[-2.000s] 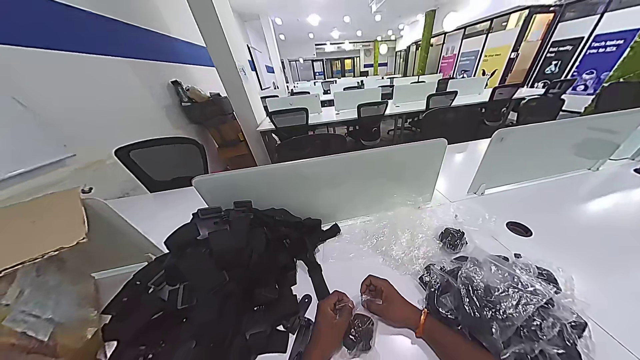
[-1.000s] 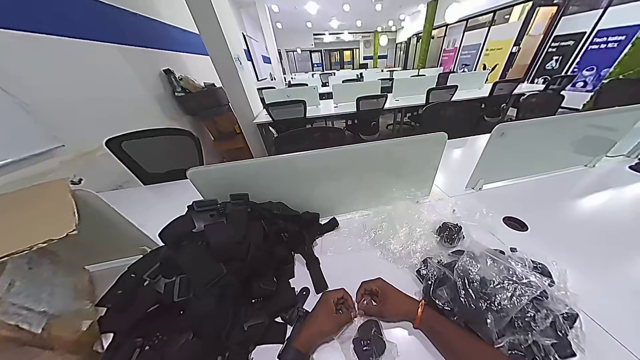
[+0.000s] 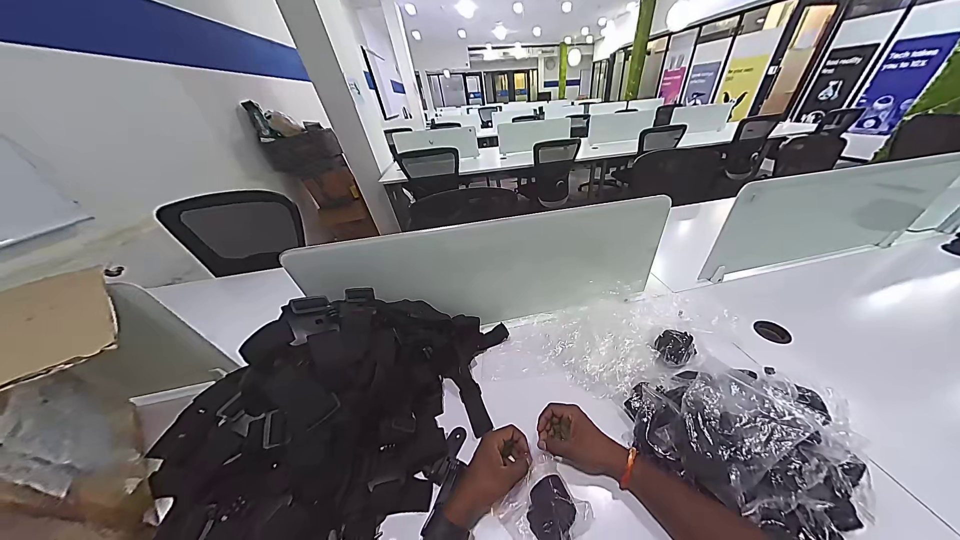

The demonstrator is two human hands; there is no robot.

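Near the desk's front edge, my left hand [image 3: 504,463] has its fingers pinched on the upper edge of a clear plastic bag [image 3: 581,516] with a black item [image 3: 551,506] inside. My right hand [image 3: 568,433], an orange band on its wrist, is curled close by on the right, above the bag; its fingertips seem to pinch the same film. Left of my hands lies a large heap of black straps with buckles [image 3: 322,405]. To the right is a pile of black items in clear plastic bags [image 3: 750,442], with one separate wrapped black item [image 3: 675,347] behind it.
Crumpled clear plastic [image 3: 600,345] lies behind my hands. Beyond it stands a frosted desk divider [image 3: 480,262], with another divider [image 3: 825,214] at the right. A cardboard box [image 3: 52,322] stands at the far left. A cable grommet [image 3: 772,331] is set in the white desk.
My hands, close together a second ago, are now somewhat apart over the bag. The bag with the black item remains below them.
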